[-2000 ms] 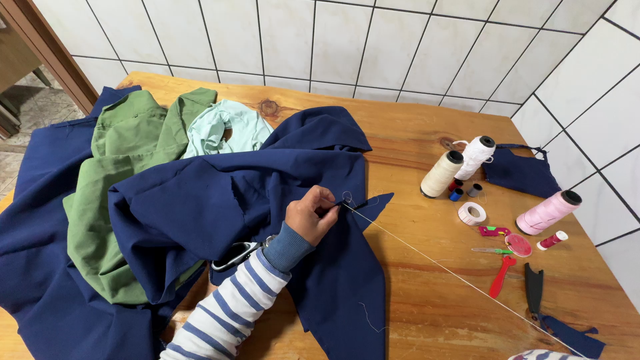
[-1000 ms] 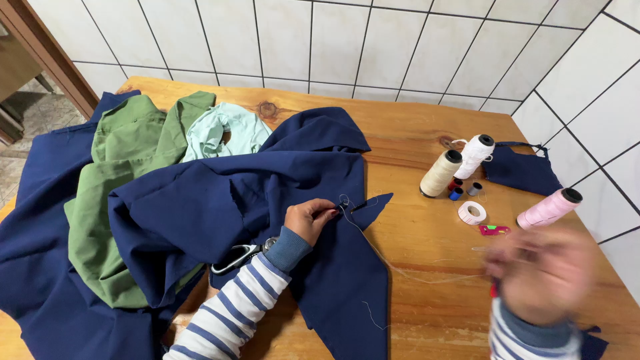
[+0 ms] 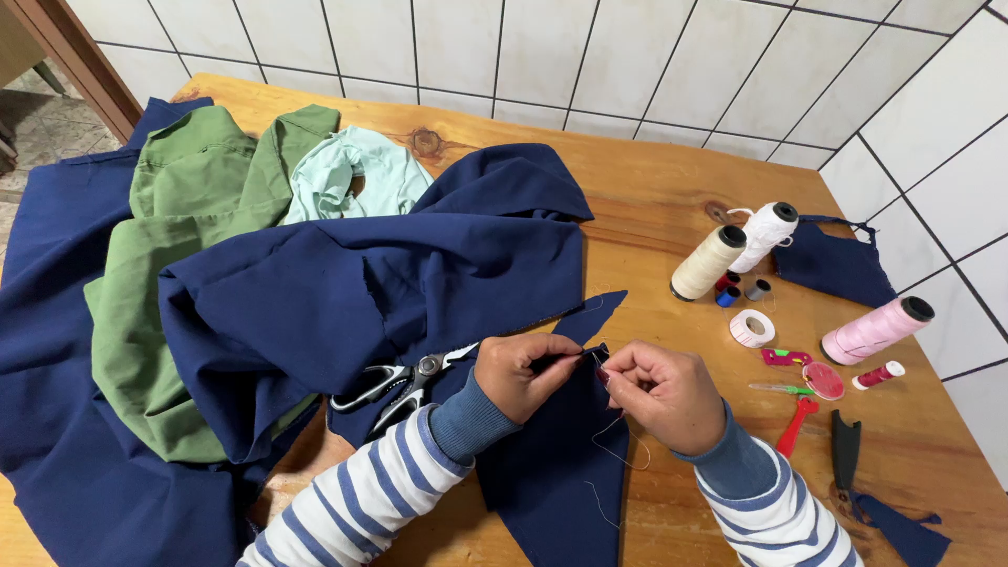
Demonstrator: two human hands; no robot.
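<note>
My left hand [image 3: 524, 376] pinches a narrow edge of navy blue fabric [image 3: 551, 465] between thumb and fingers. Close at its right, my right hand [image 3: 665, 394] has thumb and fingertips together at the same edge, on a fine pale thread [image 3: 630, 461] that loops down over the cloth; whether a needle is there I cannot tell. Metal scissors [image 3: 417, 378] with open handles lie left of my left hand, partly under the navy cloth and my wrist. A larger folded navy cloth [image 3: 299, 291] spreads to the left, over green fabric [image 3: 150, 331] and beside pale mint fabric [image 3: 394, 173].
On the right of the wooden table [image 3: 654, 181] are cream [image 3: 709, 264], white [image 3: 760, 236] and pink thread cones [image 3: 874, 331], small spools, a white tape roll [image 3: 752, 328], a red seam tool [image 3: 797, 425], black-handled snips [image 3: 845, 449] and navy scraps [image 3: 835, 260]. A tiled wall borders the back.
My right hand has come in from the right edge to meet my left hand at the cloth edge. The thread, taut across the table two seconds ago, now hangs slack in a loop.
</note>
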